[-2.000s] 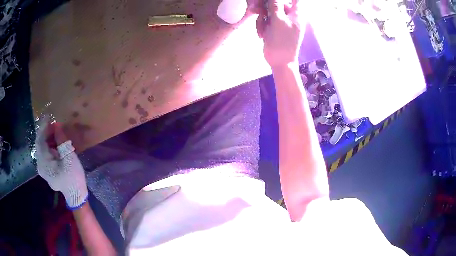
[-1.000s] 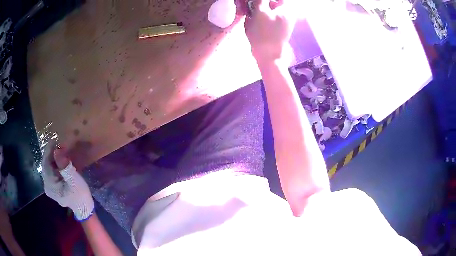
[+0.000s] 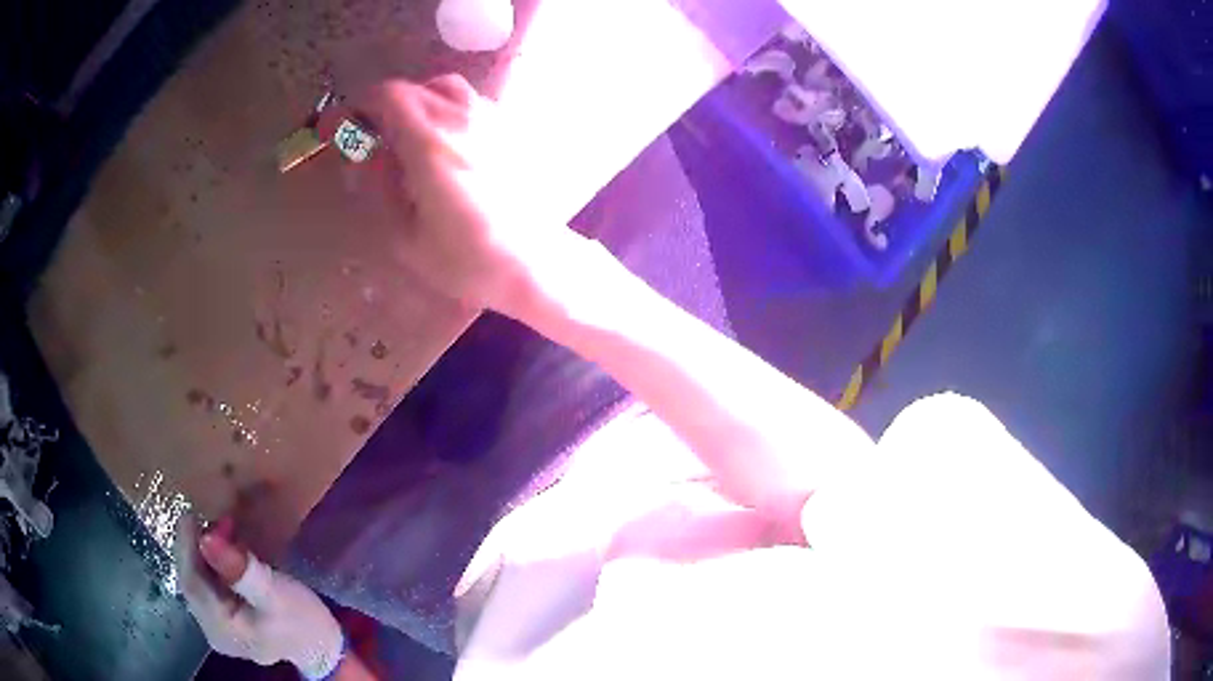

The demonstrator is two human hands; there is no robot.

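My bare right hand is over the brown bench cover, its fingertips beside a gold tool. A small pale piece with dark green marks shows at the fingertips; whether the fingers grip it or the tool is unclear. My left hand, in a white knit glove with a blue cuff edge, is at the cover's lower left edge with its fingers partly curled. Glare beside its fingers hides whether it holds anything. A white rounded object, perhaps a glue bottle, lies at the top edge.
A blue bin right of the bench holds small white and grey parts. A glaring white tray or sheet is above it. White parts lie on the dark green surface at lower left. Yellow-black floor tape shows at right.
My right hand has moved left from the top of the bench to the gold tool, now partly covered. The view has turned and shifted. My left hand stays at the cover's edge.
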